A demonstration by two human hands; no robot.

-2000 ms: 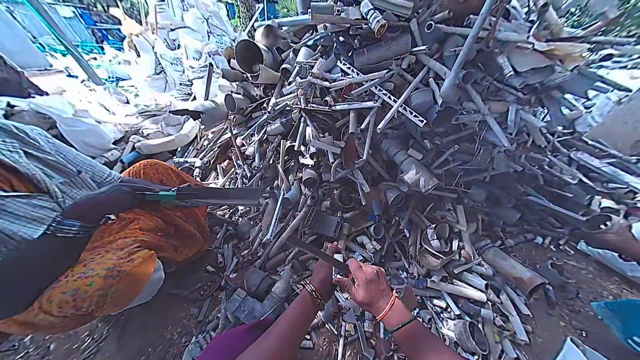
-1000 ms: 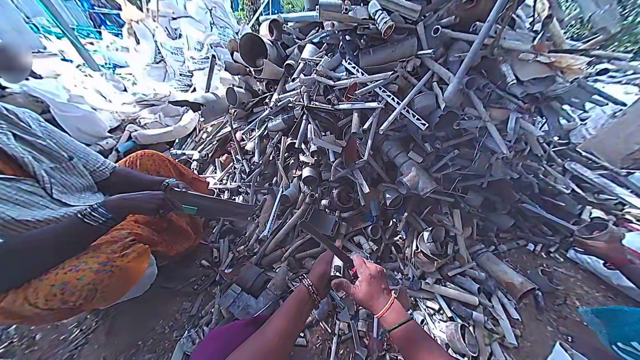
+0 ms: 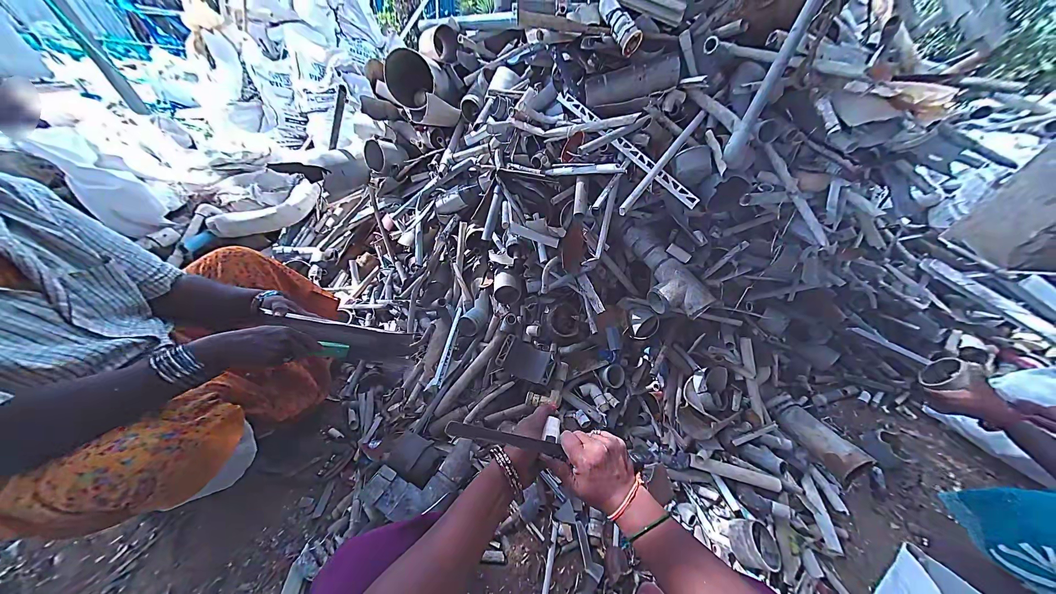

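My right hand is closed round the handle end of a flat, dark blade, which points left across my left hand. My left hand grips a small pipe piece with a white band, and the blade lies against or just over it. Much of that piece is hidden by my fingers. Both hands are low in front of a large heap of scrap plastic pipes and fittings.
At left a seated person's hands hold a long dark piece and a green-handled tool. At right another person's hand holds a pipe ring. White sacks stand behind; a broken pipe lies near the heap's foot.
The blade in my right hand has swung from a steeper slant to nearly level. The person at left has brought the green-handled tool forward along the dark piece.
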